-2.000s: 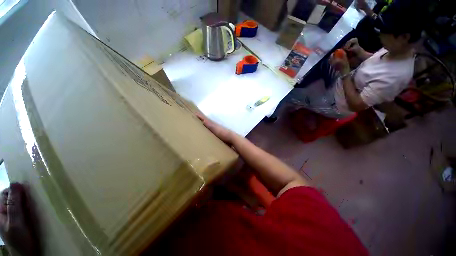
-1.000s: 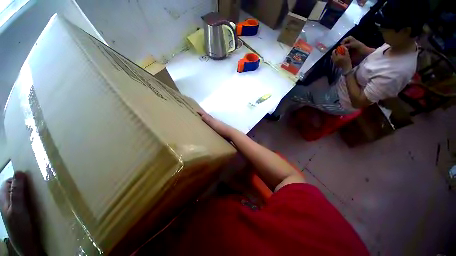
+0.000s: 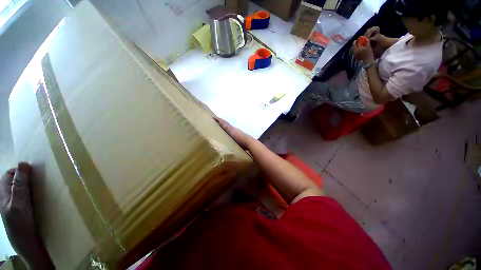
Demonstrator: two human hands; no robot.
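A large brown master carton (image 3: 121, 132) fills the left of the view, tilted, close to my body. Clear tan tape runs along the seam of its upper face. My left hand (image 3: 18, 198) lies against its left side, near the picture's edge, partly dark and blurred. My right hand (image 3: 232, 134) presses on its right side near the front corner; most of its fingers are hidden by the carton. The carton's underside is hidden.
White table (image 3: 221, 87) beyond, with yellow cutter (image 3: 276, 98), two tape dispensers (image 3: 259, 59), kettle (image 3: 225, 37), orange-black product box (image 3: 313, 50) and small cartons. At the right, a seated person (image 3: 406, 68) holds something orange, near an open floor carton (image 3: 393, 124).
The carton has turned and tipped slightly, so its taped face shows more and its printed side less. My left hand has shifted up in the view with it; my right hand stays on its side.
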